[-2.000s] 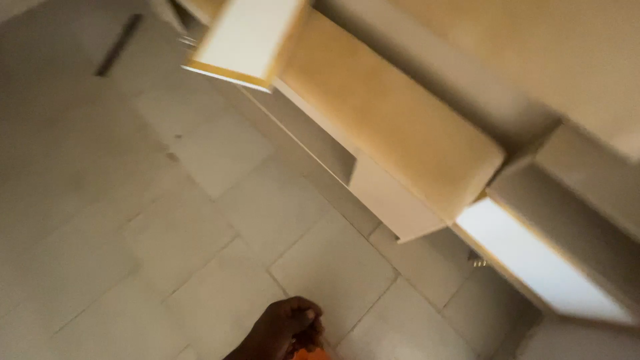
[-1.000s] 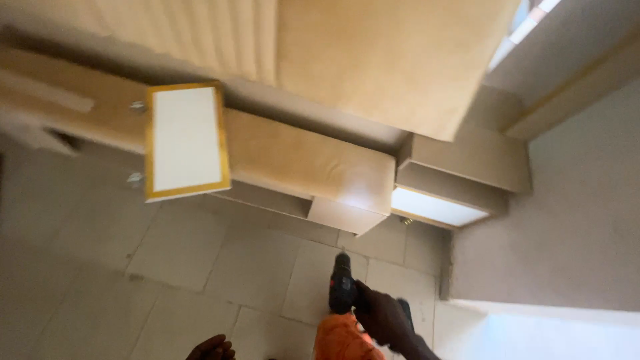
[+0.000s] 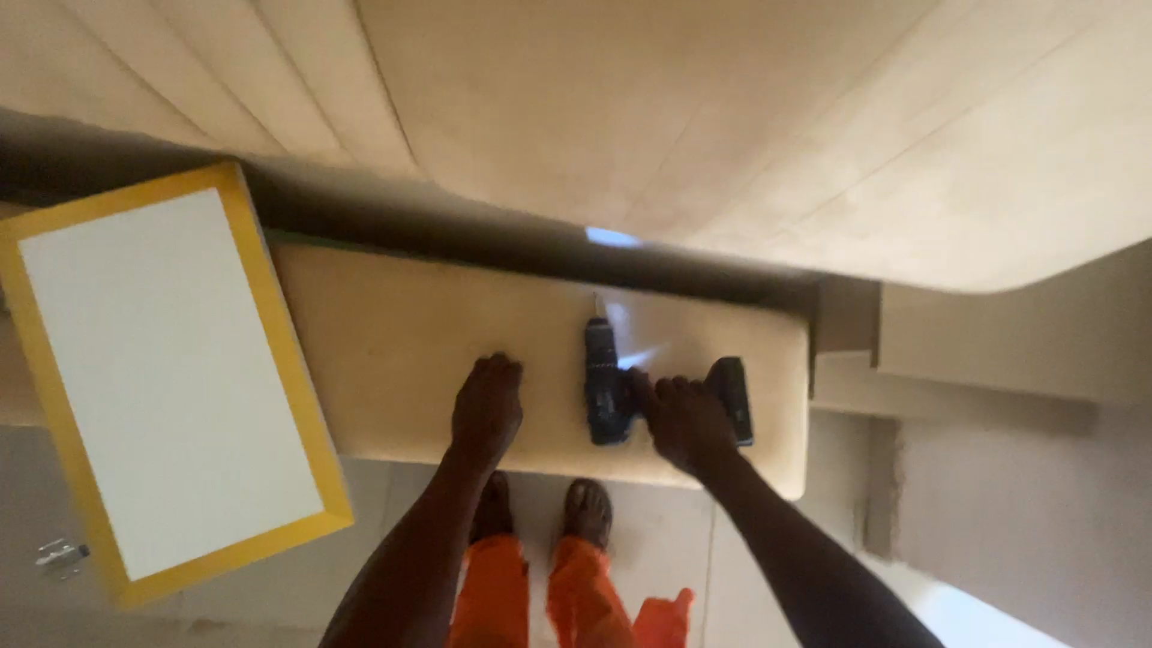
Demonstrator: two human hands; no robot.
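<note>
My right hand (image 3: pixel 688 423) grips the handle of a dark cordless drill (image 3: pixel 603 387), which lies over the light wooden cabinet top (image 3: pixel 396 351). The drill's thin bit points away from me, toward the dark gap behind the top, and its battery base is on the right. Left of the drill, my left hand (image 3: pixel 487 405) is closed like a fist over or against the same top, with no object visible in it. At the left, a white panel door (image 3: pixel 175 387) with a yellow border stands open across the cabinet.
Above the gap hangs a large light wooden surface (image 3: pixel 675 135). A metal hinge (image 3: pixel 63 556) shows beside the panel door at the lower left. Grey-beige box sections (image 3: pixel 990 333) adjoin on the right. My feet stand on the tiled floor (image 3: pixel 657 531) close to the cabinet's front edge.
The cabinet top is now much closer in view. The drill in my right hand has moved from over the floor to over the top, and my left hand has moved forward there too.
</note>
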